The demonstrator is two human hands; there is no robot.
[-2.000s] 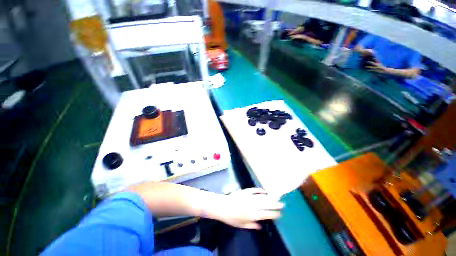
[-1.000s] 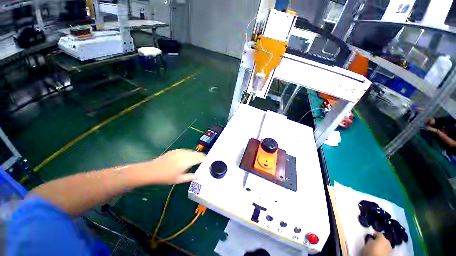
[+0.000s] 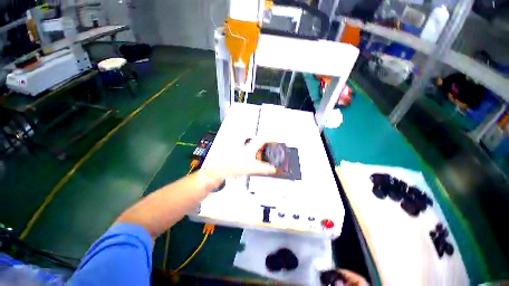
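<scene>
My left hand [image 3: 245,162] reaches over the white machine base [image 3: 223,208]. Its blurred fingers are around a black round unit [image 3: 274,155] at the fixture. The dark fixture plate [image 3: 293,165] shows beside it, but the hand and unit hide most of the orange block. My right hand [image 3: 353,278] is cut off by the bottom edge and holds a dark piece [image 3: 331,277]. Black round parts [image 3: 282,260] lie on a white sheet [image 3: 250,254] in front of the machine. Another black part shows partly behind my left forearm.
The gantry [image 3: 312,50] carries an orange and white head [image 3: 241,47] over the back of the base. Several black parts [image 3: 396,190] lie on the right-hand white sheet [image 3: 385,234]. A red button [image 3: 327,223] is at the front edge. Orange-ended cables hang below the machine.
My left hand has moved right from the machine's left edge to the unit at the fixture. My right hand has moved from the right-hand pile to the bottom edge. The view has shifted.
</scene>
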